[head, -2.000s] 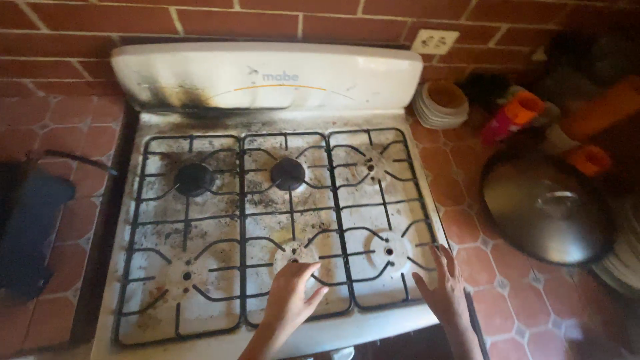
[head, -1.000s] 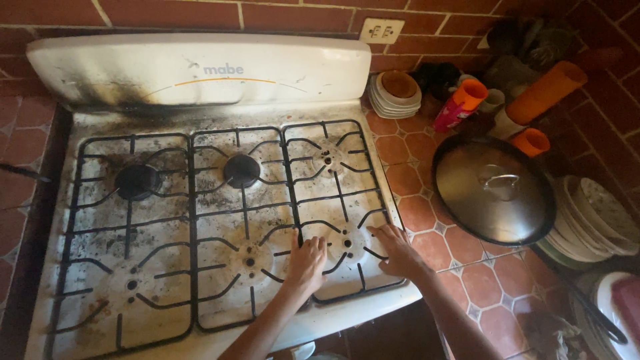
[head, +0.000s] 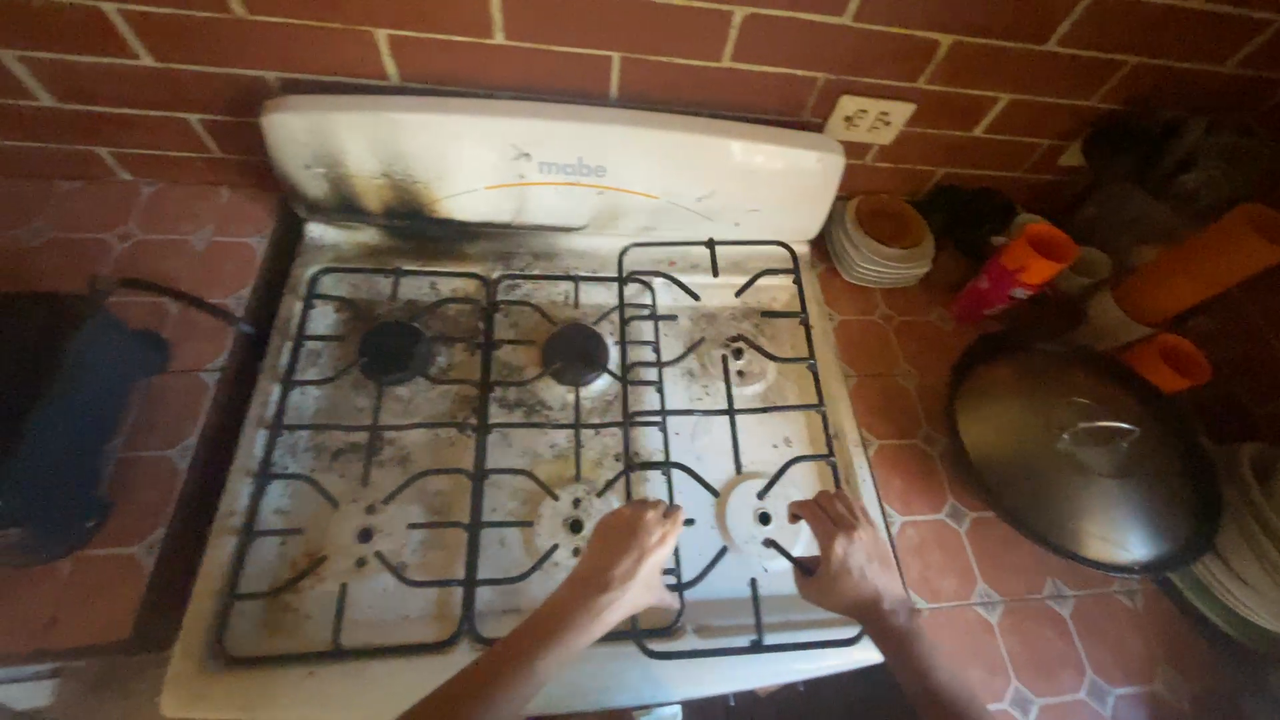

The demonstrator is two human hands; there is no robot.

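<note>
Both hands grip the right-hand black metal grate (head: 729,411) of a soiled white gas stove (head: 560,675). My left hand (head: 635,555) has its fingers closed on the grate's left side; my right hand (head: 845,555) holds its right side. This grate sits askew and overlaps the right edge of the middle grate (head: 481,425). The left grate (head: 375,428) lies on the cooktop. Two black burner caps, the left (head: 395,352) and the middle one (head: 575,355), cover rear burners. Bare burner seats show at the front and at the rear right.
Right of the stove, a lidded pan (head: 1085,460) rests on the tiled counter near stacked bowls (head: 880,243), orange cups (head: 1045,255) and stacked plates (head: 1240,560). A dark blue object (head: 70,430) lies on the left counter. A brick wall with an outlet (head: 868,119) stands behind.
The right-hand grate was beside the middle one a second ago; it now overlaps it and sits askew. Both hands have closed on its sides.
</note>
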